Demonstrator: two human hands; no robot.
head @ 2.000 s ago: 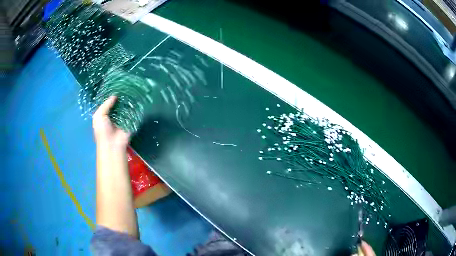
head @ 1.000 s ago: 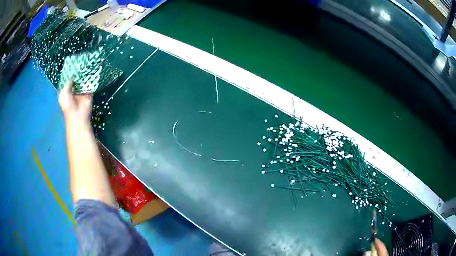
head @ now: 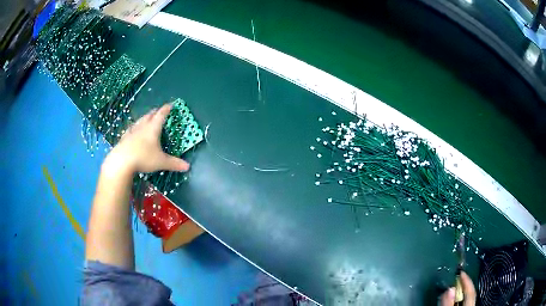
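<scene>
My left hand (head: 143,143) is at the bench's near edge, thumb and fingers spread around a green panel (head: 187,128) with green wires trailing below it. Whether it grips the panel or only rests at it, I cannot tell. My right hand (head: 466,291), cut off by the bottom edge, holds a soldering iron (head: 460,260), tip pointing up at the wires. A pile of green lead wires (head: 389,161) with white ends lies at the right. At the far left, wired panels (head: 75,51) are heaped, and one panel (head: 120,75) lies face up beside them.
A black fan (head: 501,278) with a round guard stands at the lower right. The white rail (head: 299,75) runs along the bench's far side. A cardboard box (head: 181,235) with red contents is below the near edge. Loose wire strands (head: 270,170) lie mid-bench.
My left hand moved to the heap with a panel, then back right and nearer; a panel now lies between its fingers. My right hand keeps the iron by the wire pile.
</scene>
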